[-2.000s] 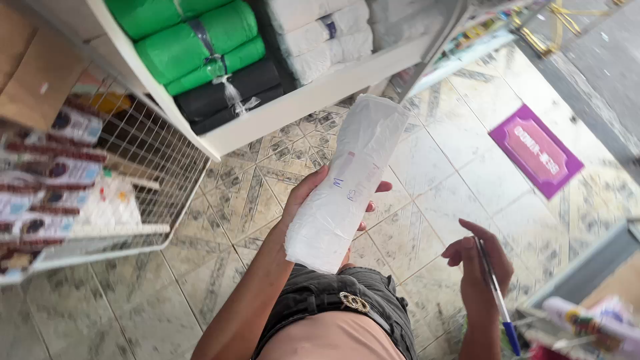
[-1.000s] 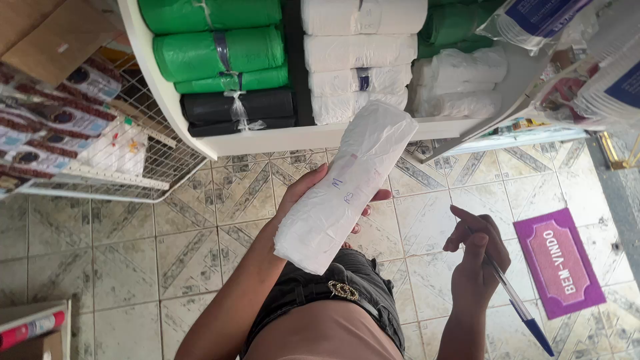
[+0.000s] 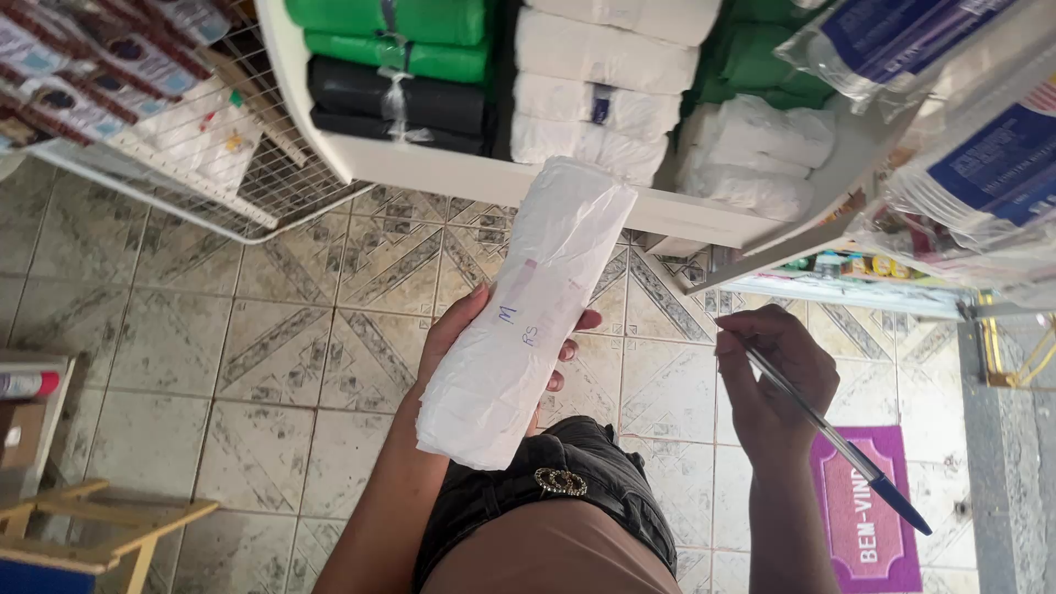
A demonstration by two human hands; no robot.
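A roll of white plastic bags [image 3: 536, 313], with blue handwriting on its side, lies tilted across my left hand [image 3: 462, 330]. The fingers of that hand curl around it from beneath and their tips show at its right edge. Off to the right, my right hand [image 3: 775, 371] holds a clear ballpoint pen [image 3: 825, 429] between thumb and fingers. The pen's tip is near the fingertips, and its blue-capped end points down to the right. The pen does not touch the roll.
Ahead stands a white shelf [image 3: 445, 177] with green, black and white bag rolls. A wire basket [image 3: 289, 157] with packets is at upper left, packaged plastic cups [image 3: 949, 190] at upper right. A purple doormat [image 3: 866, 528] lies on the tiled floor; a wooden stand [image 3: 124, 536] is at lower left.
The view has turned, bringing more of the shelf and the packaged cups in. My right hand has changed its hold, its fingers now closer together on the pen. The roll stays in my left hand.
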